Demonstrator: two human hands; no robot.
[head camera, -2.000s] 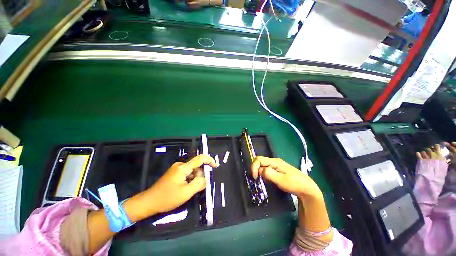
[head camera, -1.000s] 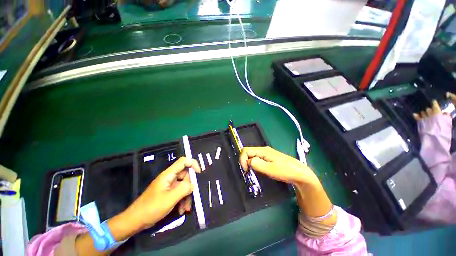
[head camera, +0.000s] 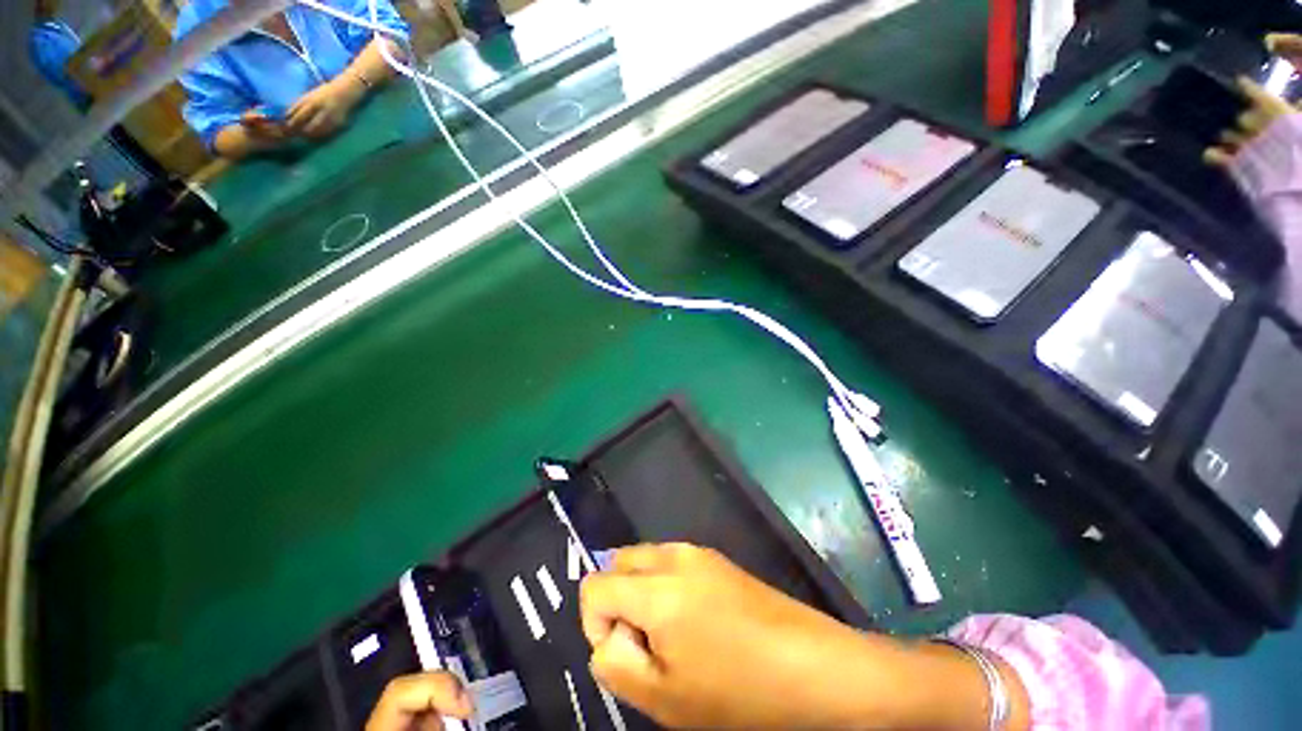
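In the head view, my left hand (head camera: 421, 703) is cut off by the bottom edge, its fingers on the white rim of an opened phone (head camera: 464, 636) with dark and silvery inner parts. My right hand (head camera: 693, 628) grips a thin dark phone part (head camera: 564, 493) standing tilted in the black tray (head camera: 678, 414); the hand hides its lower part, and I cannot tell which part it is. Small white strips (head camera: 540, 597) lie in the slot between the two parts.
A white marker pen (head camera: 888, 514) and the plugs of a white cable (head camera: 743, 310) lie right of the tray. A second black tray (head camera: 914, 343) holds several lit phones (head camera: 1000, 236). A person in blue (head camera: 286, 86) sits across the metal-edged conveyor; another person's hand (head camera: 1264, 122) is at upper right.
The view has turned and shifted right, bringing the whole marker pen into sight. The slim phone parts in my hands have tilted: the left one now shows its inner face, the right one its dark face.
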